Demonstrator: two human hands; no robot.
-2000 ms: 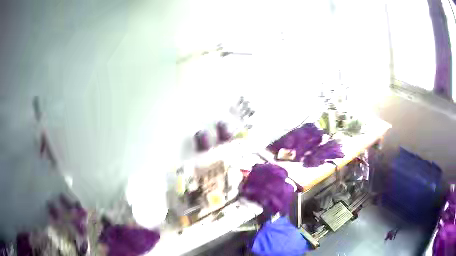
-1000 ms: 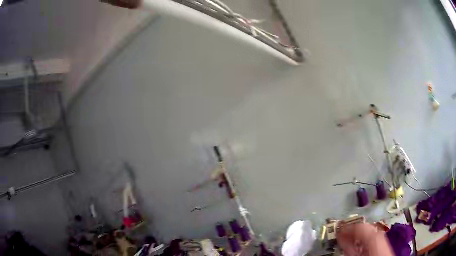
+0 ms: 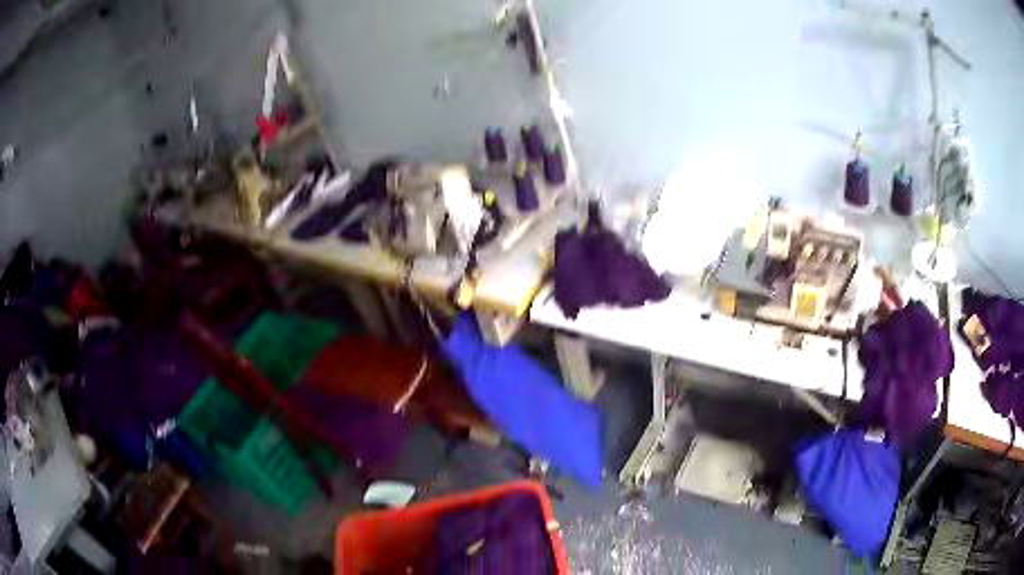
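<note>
No hand shows in the picture now. An overlock machine (image 3: 820,270) stands on a white machine table (image 3: 730,339) at the right. A dark purple heap (image 3: 597,270) lies on the table to the left of the machine. Another purple heap (image 3: 904,365) hangs over the table's front edge to the right of it. More purple pieces (image 3: 999,348) lie at the far right edge. Purple thread cones (image 3: 857,182) stand behind the machine. The picture is blurred, so the needle area cannot be made out.
An orange basket (image 3: 365,537) with purple pieces is at the bottom. Green crates (image 3: 264,461) and a red-brown wooden chair (image 3: 387,376) stand at the left. Blue bags (image 3: 528,404) hang below the table edges. A second machine (image 3: 432,213) is on the left table. A pedal (image 3: 719,468) is below.
The view has swung from the machines up to the wall and back down, now showing both tables and the floor. A blurred hand seen one second ago near the overlock is gone.
</note>
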